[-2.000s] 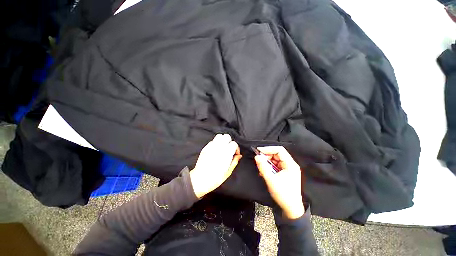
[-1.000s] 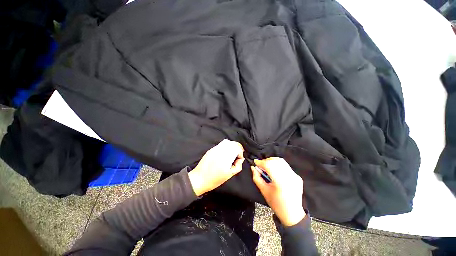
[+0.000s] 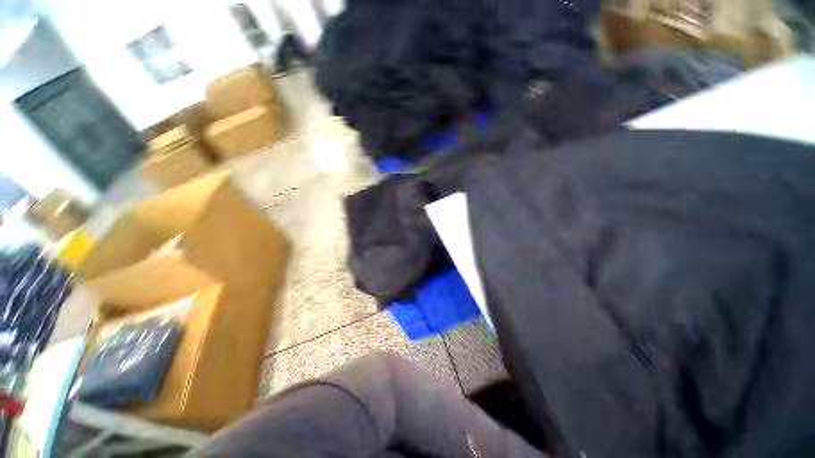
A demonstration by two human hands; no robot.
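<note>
The dark jacket (image 3: 661, 259) lies spread over the white table (image 3: 742, 103) at the right of the view, blurred by motion. A grey-sleeved forearm crosses the bottom middle, with a pale thread clinging to the sleeve. The left hand beyond it is cut off by the bottom edge or hidden. My right hand is out of the picture, and the snips do not show.
An open cardboard box (image 3: 250, 295) with a plastic-wrapped dark packet (image 3: 130, 358) stands at the left. Dark garment heaps (image 3: 420, 72) lie over a blue crate (image 3: 433, 304). More boxes (image 3: 241, 112) and a grey door (image 3: 80, 125) are behind.
The view has swung left, away from the work, and is blurred. Both hands have left the picture; the jacket now shows at the right. The boxes and wall have come into view.
</note>
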